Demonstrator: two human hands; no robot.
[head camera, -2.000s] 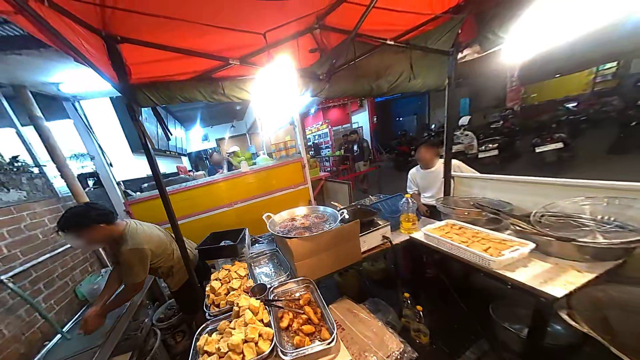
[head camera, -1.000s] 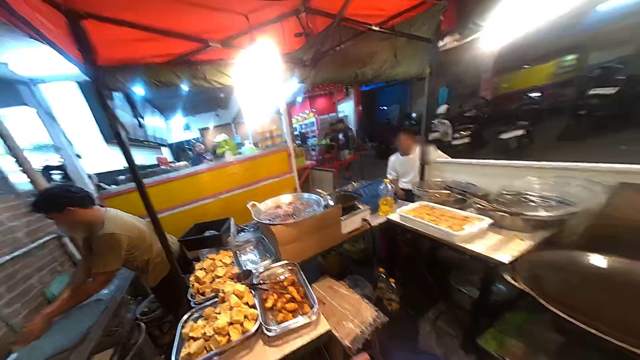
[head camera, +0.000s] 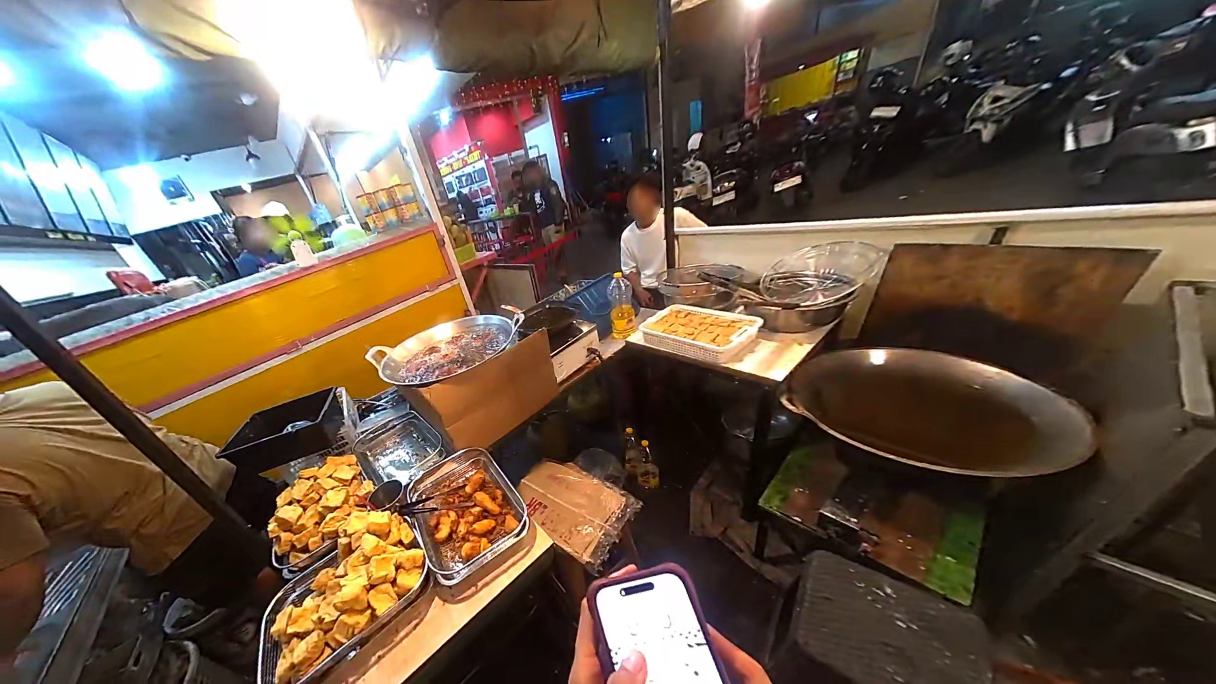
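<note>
A smartphone in a dark case (head camera: 660, 627) is upright at the bottom middle, its bright screen towards me. My left hand (head camera: 598, 641) grips its left side, with a thumb over the lower screen. Behind its right edge shows part of my right hand (head camera: 741, 660), also on the phone. Left of the hands, metal trays of fried tofu pieces (head camera: 366, 579) and a tray of browned fried food (head camera: 475, 518) with tongs stand on a wooden table (head camera: 475, 617). Farther back, food fries in a two-handled metal pan (head camera: 446, 351) behind a cardboard sheet (head camera: 494, 399).
A large wok of oil (head camera: 936, 413) stands at the right. A white basket of flat pieces (head camera: 701, 332) and an oil bottle (head camera: 622, 306) are on the back table. One person (head camera: 95, 465) bends at the left; another in white (head camera: 651, 242) is behind the back table.
Both my hands and the phone have come into view at the bottom. The view has swung right and down, bringing the large wok fully into the frame.
</note>
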